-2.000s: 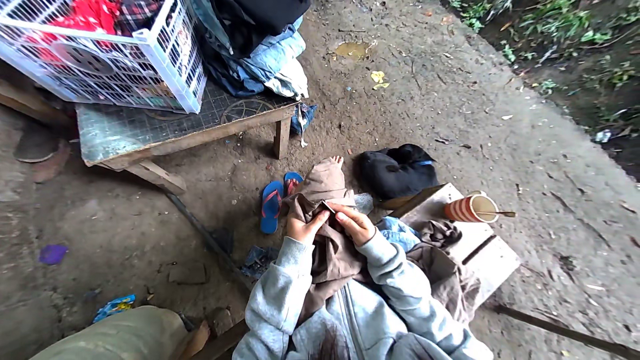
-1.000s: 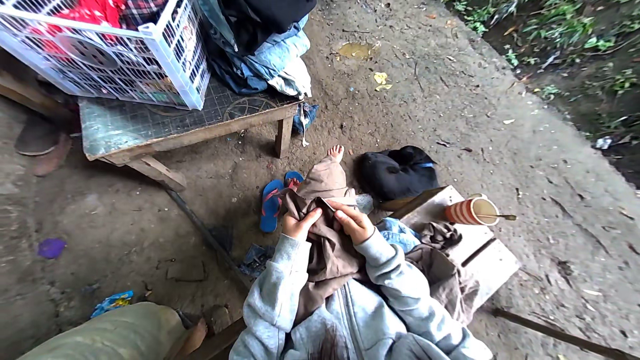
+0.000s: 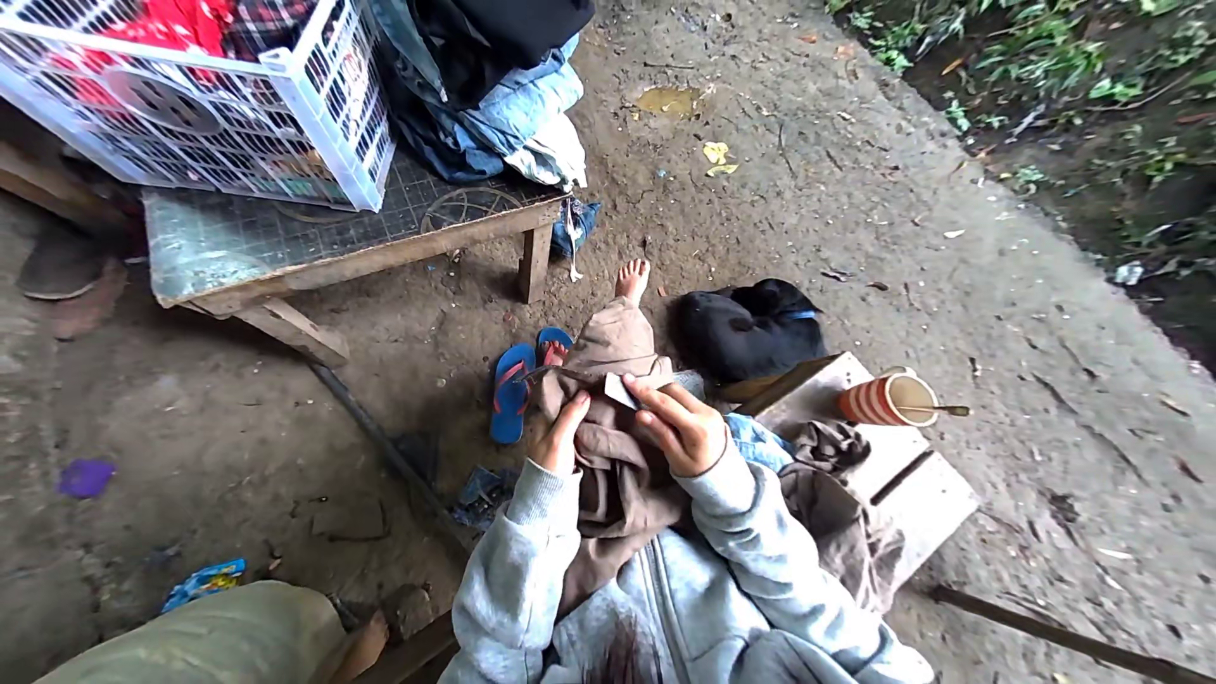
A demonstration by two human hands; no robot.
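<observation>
Brown cloth (image 3: pixel 622 475) lies bunched over my lap and leg. My left hand (image 3: pixel 560 435) grips a fold of it between thumb and fingers, which are partly hidden by the cloth. Beside it, to the right, my right hand (image 3: pixel 679 425) pinches a small flat whitish piece (image 3: pixel 620 390) between thumb and fingers, close over the cloth. Whether the piece is a blade or something else cannot be told. More brown cloth (image 3: pixel 836 518) and a light blue cloth (image 3: pixel 757 442) lie at my right side.
A striped mug (image 3: pixel 879 399) with a spoon stands on a wooden bench (image 3: pixel 936 494) at right. A black dog (image 3: pixel 746 328) lies curled beyond it. Blue flip-flops (image 3: pixel 511 394) are by my feet. At upper left, a low table (image 3: pixel 332 242) bears a plastic crate (image 3: pixel 328 114) and clothes (image 3: pixel 513 104). Another person's knee (image 3: pixel 218 636) shows lower left.
The whitish piece now shows plainly at my right fingertips. My right fingers have lifted and spread somewhat from the cloth, while my left hand stays on it.
</observation>
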